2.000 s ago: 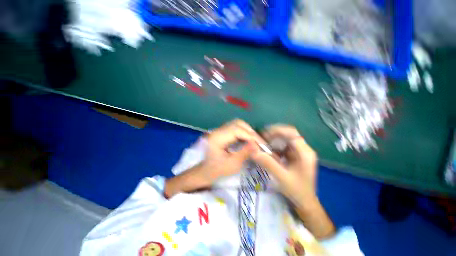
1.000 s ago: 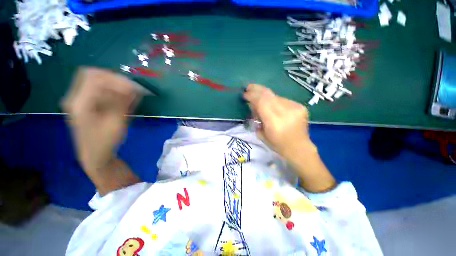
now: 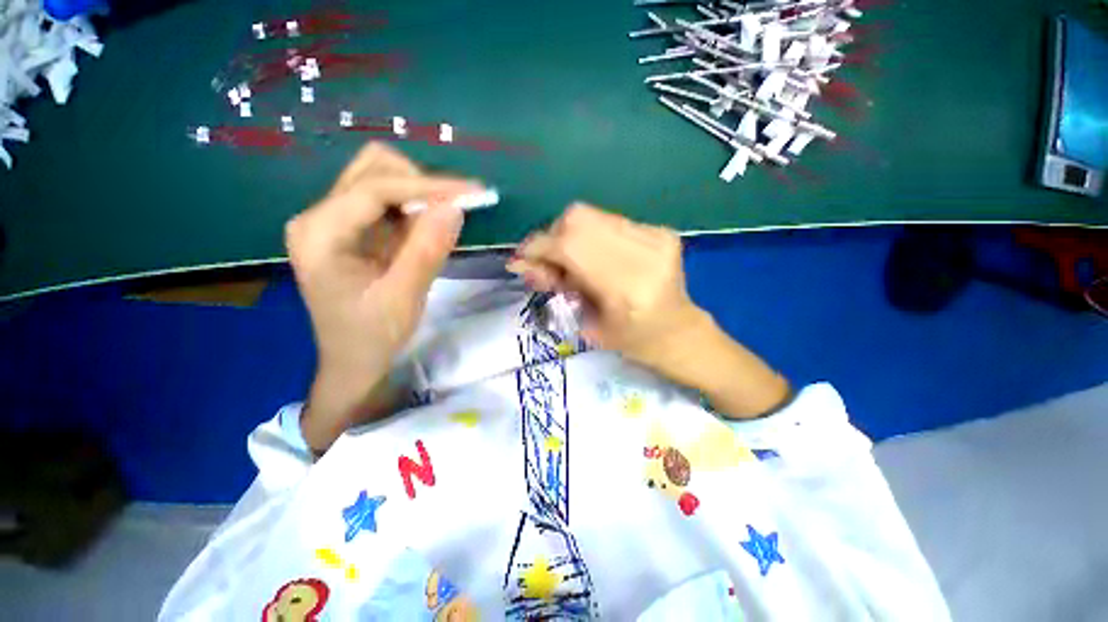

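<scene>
My left hand (image 3: 377,243) is raised in front of the table edge. Its thumb and fingertips pinch a white strip (image 3: 468,199) that points right. My right hand (image 3: 620,273) is close to its right, with fingers curled. A shiny silver thing (image 3: 563,318), perhaps the small hand tool, shows blurred under its palm. What its fingertips pinch is too blurred to tell. A thin pale line, perhaps a rod, runs left below my hands in front of the smock. Red leads (image 3: 255,137) with small white end pieces lie in small bundles on the green table at left.
A crossed pile of assembled pieces (image 3: 753,79), grey rods with white tags and red tails, lies at the back right. A heap of white strips (image 3: 37,55) is at far left. A digital scale (image 3: 1075,116) is at the right end. The table edge (image 3: 826,227) crosses behind my hands.
My left hand has come from the far left towards my right hand and now holds a white strip. My right hand has moved slightly left. The view has tilted down, so the trays are mostly out of frame.
</scene>
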